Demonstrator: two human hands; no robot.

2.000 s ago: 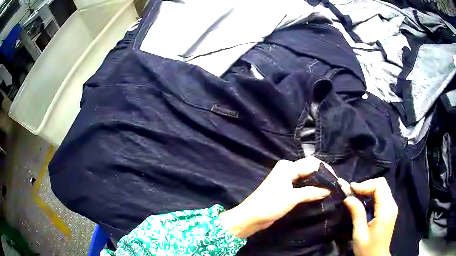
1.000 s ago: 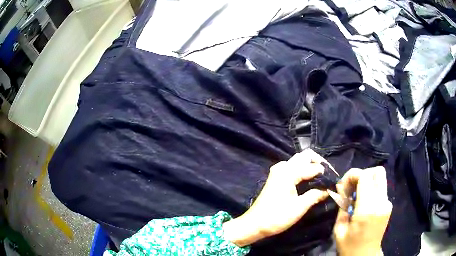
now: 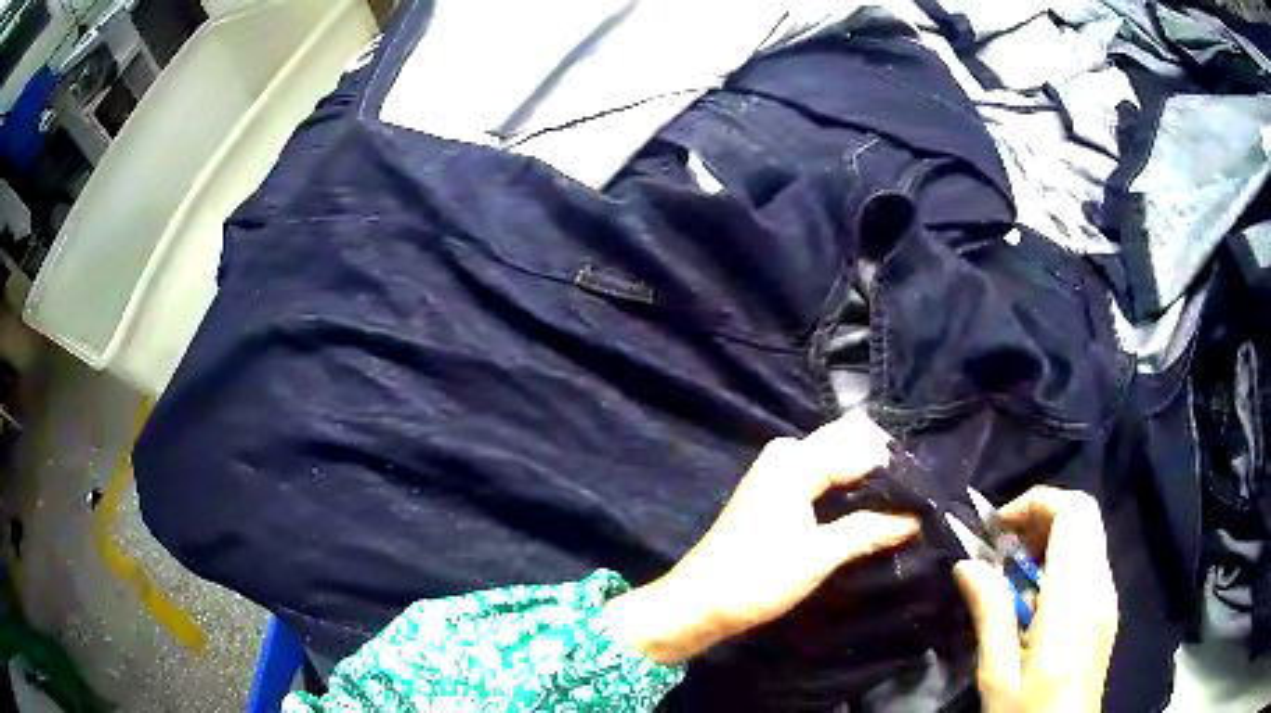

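Observation:
A dark navy denim garment (image 3: pixel 488 376) lies spread over the table, with a curved stitched gap showing grey inside near my hands. My left hand (image 3: pixel 781 543) pinches a seam of it between thumb and fingers. My right hand (image 3: pixel 1052 599) holds thread snips (image 3: pixel 992 541) with pointed silver blades parted and a blue grip. The blade tips point at the cloth just right of my left fingers and look apart from it. The lower part of my right hand is cut off by the bottom edge.
A large cream bin (image 3: pixel 181 195) stands at the left beyond the garment. Navy and grey garments (image 3: pixel 1206 181) are heaped at the right and far side. Part of a blue crate (image 3: pixel 275 669) shows at the lower left, beside speckled floor with a yellow line.
The snips have drawn back a little to the right from the seam, and their blades now show clearly. My left hand stays on the cloth with little movement.

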